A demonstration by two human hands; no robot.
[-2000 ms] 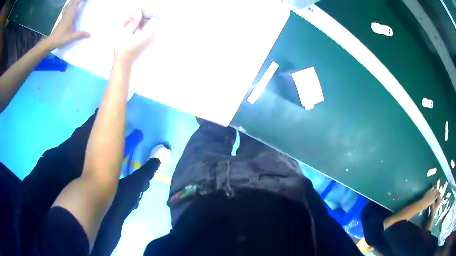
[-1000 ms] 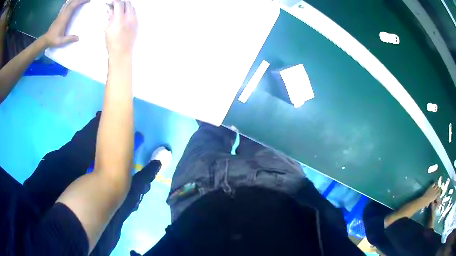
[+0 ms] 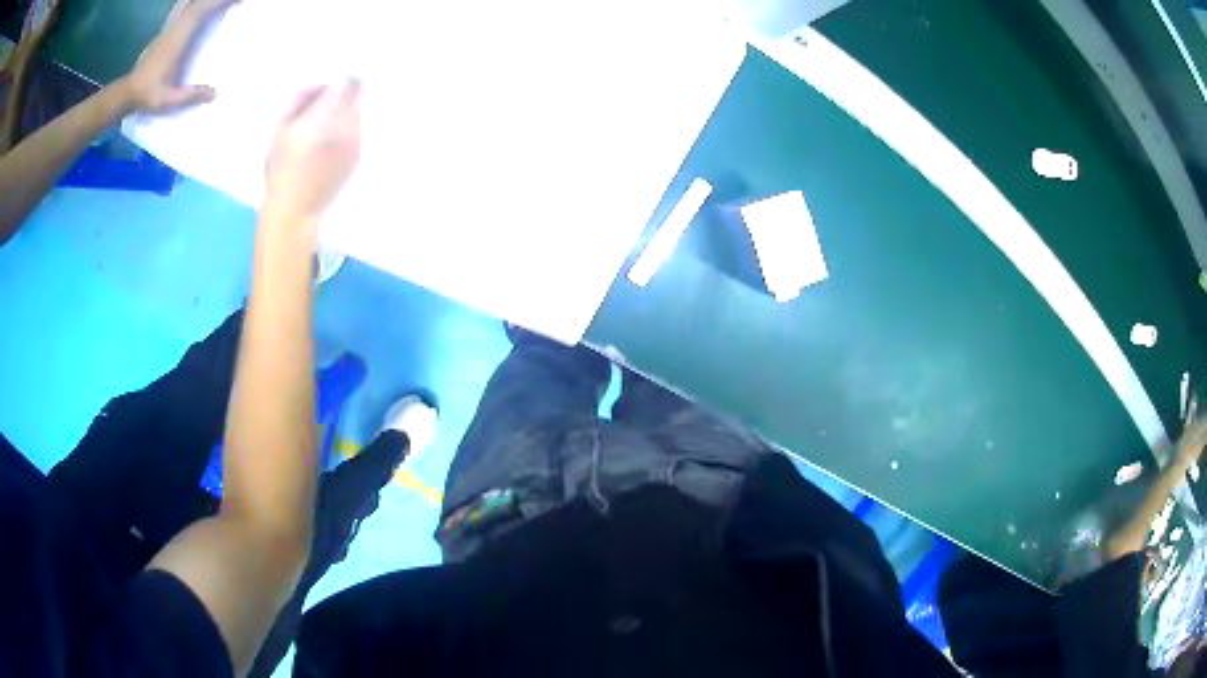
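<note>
Neither of my hands is in view. A large white sheet (image 3: 503, 159) covers the bench edge in front of me, washed out by glare. A white strip (image 3: 670, 233) and a small white card or label stack (image 3: 786, 246) lie beside it on the green bench (image 3: 847, 358). Another person on the left has one hand (image 3: 162, 66) flat on the sheet's left part. Their other hand (image 3: 312, 148) is over the sheet with a small dark thing at the fingertips, too blurred to name.
A curved white rail (image 3: 973, 186) separates the bench from the green line, where white shells (image 3: 1055, 164) lie apart. At the lower right another person's arm (image 3: 1149, 510) reaches over many small white pieces (image 3: 1171, 543). Blue stools (image 3: 927, 589) stand below the bench.
The left person's hand has moved back down the sheet towards its near edge. The lower-right person's arm has moved up and right. The white shells on the line have shifted down in the picture.
</note>
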